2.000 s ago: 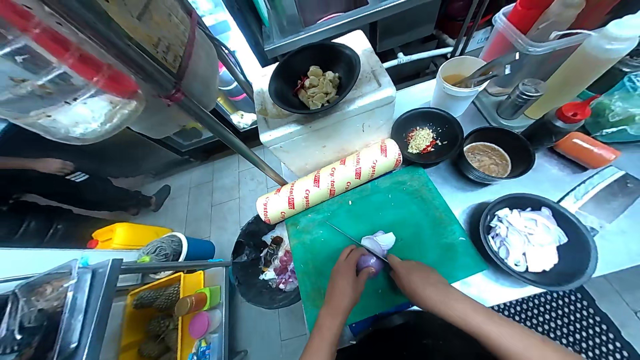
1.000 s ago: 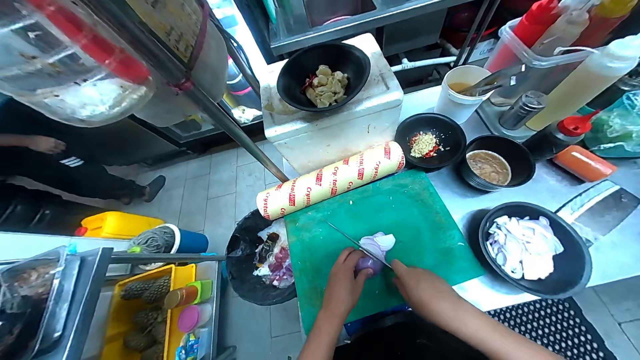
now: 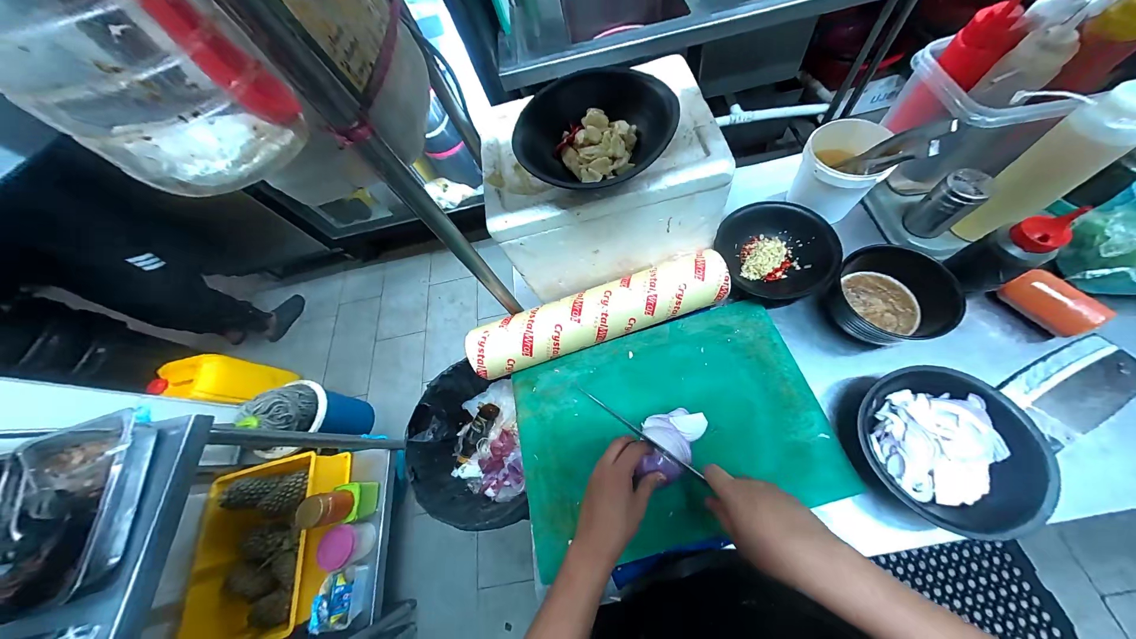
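Note:
On a green cutting board point(image 3: 745, 390) lies a peeled purple onion point(image 3: 658, 461), held by my left hand point(image 3: 614, 497) with the fingertips on its side. My right hand point(image 3: 765, 515) grips a kitchen knife point(image 3: 635, 428), whose narrow blade crosses the onion and points to the upper left. Pale onion slices point(image 3: 679, 424) lean against the far side of the blade. The knife's handle is hidden in my right hand. Right of the board, a black bowl point(image 3: 1034, 493) holds many onion slices.
A roll of cling film point(image 3: 599, 312) borders the board's far edge. A lined waste bin point(image 3: 435, 484) stands at left. Black bowls with minced garlic and chilli point(image 3: 732, 240) and brown sauce point(image 3: 950, 306) sit beyond, near a cleaver point(image 3: 1087, 390). A person's leg point(image 3: 222, 306) is at far left.
My hands remain around the onion and knife, with the onion slices still beside the blade. The person at far left has shifted slightly.

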